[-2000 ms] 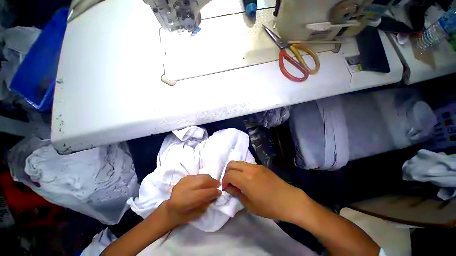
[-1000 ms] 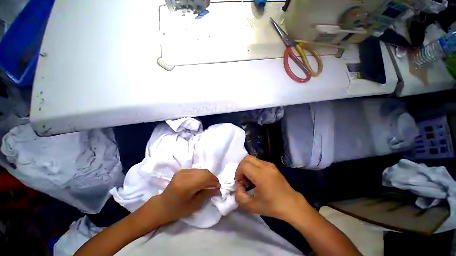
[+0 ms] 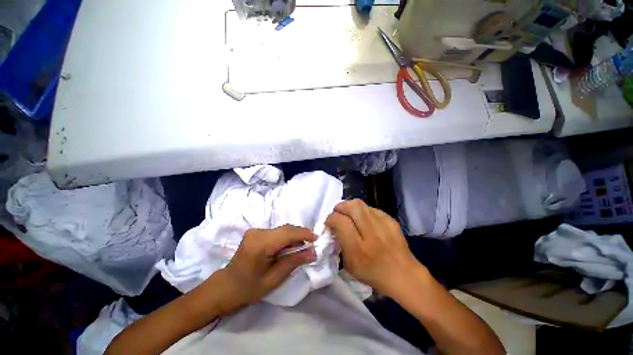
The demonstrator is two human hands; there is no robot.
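A bunched white garment piece (image 3: 243, 208) lies in the lap, below the front edge of the machine table. My left hand (image 3: 269, 262) pinches a narrow white edge of it between thumb and fingers. My right hand (image 3: 368, 243) is close beside it, its fingertips bent down on the same white fabric. The fingertips of both hands nearly meet, and the fabric between them is partly hidden by the fingers.
Scissors (image 3: 415, 84) lie on the white table (image 3: 159, 104), right of the needle area (image 3: 264, 8). The machine head (image 3: 451, 31) stands behind them. A blue bin (image 3: 35, 55) and a bagged white pile (image 3: 90, 229) are at left. A grey wrapped bundle (image 3: 486, 184) lies below the table.
The fingertips have come closer together than a second ago. My right hand has turned over more, with its back now facing up. The view has shifted slightly.
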